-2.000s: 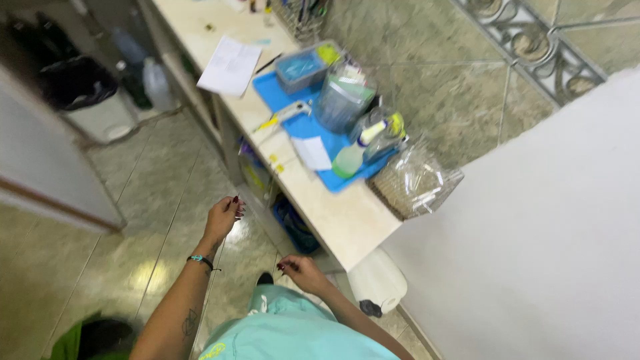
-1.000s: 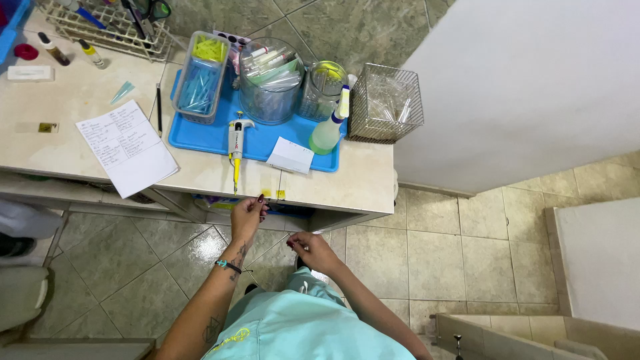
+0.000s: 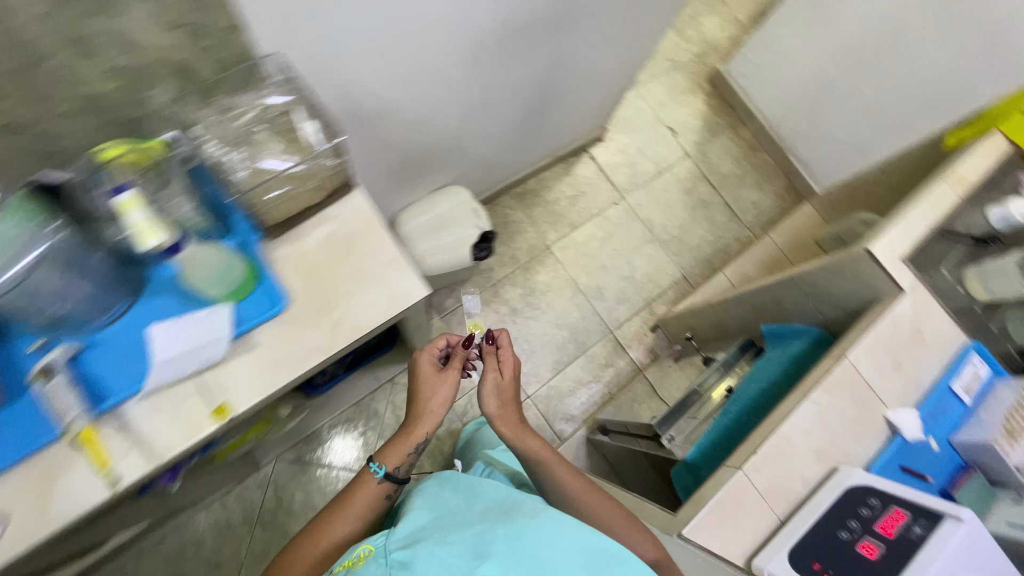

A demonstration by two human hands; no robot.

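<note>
A small clear strip with a yellow patch, perhaps a glass slide (image 3: 472,308), stands up between my fingertips in the middle of the head view. My left hand (image 3: 436,372) pinches its lower end from one side. On the other side my right hand (image 3: 500,376) holds it too, fingertips touching those of the left. Both hands are over the tiled floor, between two counters. On the left counter, a blurred pipette with a yellow tip (image 3: 76,408) lies partly on a blue tray (image 3: 268,296), beside a folded white paper (image 3: 188,340) and a spray bottle (image 3: 212,268).
A wire basket (image 3: 272,152) sits at the left counter's corner, near a white bin (image 3: 444,232) on the floor. At right, a counter (image 3: 832,424) bears a white device with a red display (image 3: 872,528) and another blue tray (image 3: 904,460). Below it is an open compartment with a teal cloth (image 3: 744,416).
The view has swung right, away from the left counter. My hands, apart a second ago, have come together at the clear strip, which now shows plainly between them.
</note>
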